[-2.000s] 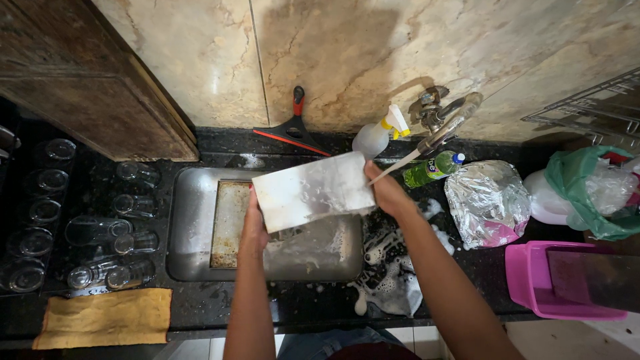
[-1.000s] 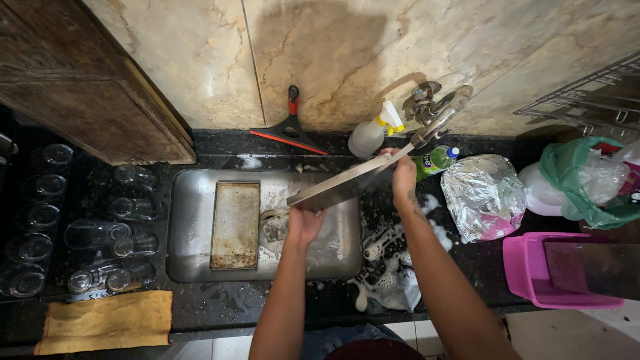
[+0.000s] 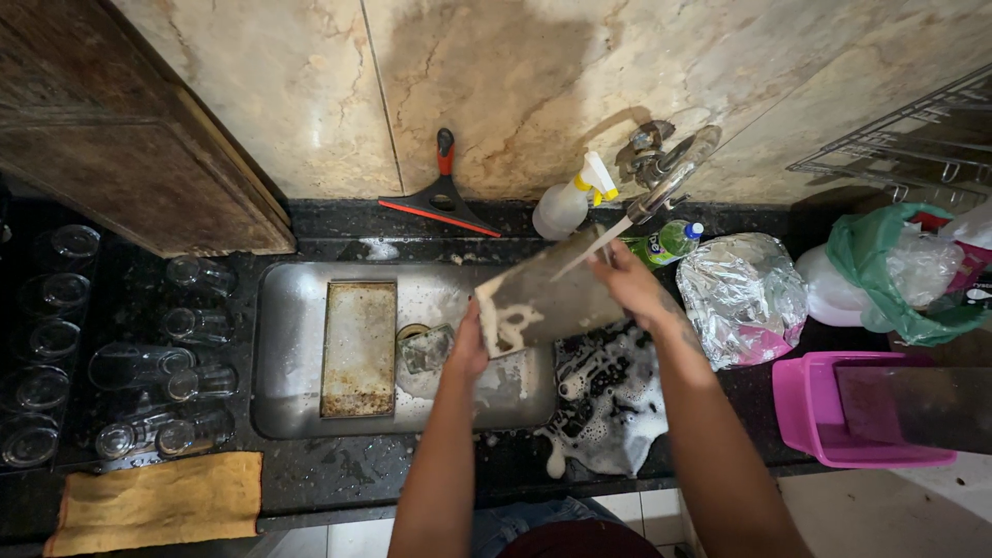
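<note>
A rectangular metal pan (image 3: 546, 298) is tilted over the right part of the steel sink (image 3: 291, 341), with soap foam along its left edge. My left hand (image 3: 468, 341) grips its left end and my right hand (image 3: 629, 280) its right end. Water from the faucet (image 3: 659, 182) runs onto its upper side. A second, stained rectangular metal tray (image 3: 359, 349) lies in the sink, left of my left hand. Beside that tray rests a small glass-like object (image 3: 426, 349), partly behind my hand.
Drinking glasses (image 3: 198, 325) stand and lie at the left, above a yellow cloth (image 3: 159, 500). Behind the sink are a squeegee (image 3: 443, 194), a spray bottle (image 3: 562, 209) and a green detergent bottle (image 3: 666, 242). Crumpled foil (image 3: 740, 294), a pink tub (image 3: 798, 411) and foam (image 3: 612, 422) are at the right.
The pan was turned nearly edge-on one second ago; now its broad face shows again, under the running water. Both hands have kept hold of it.
</note>
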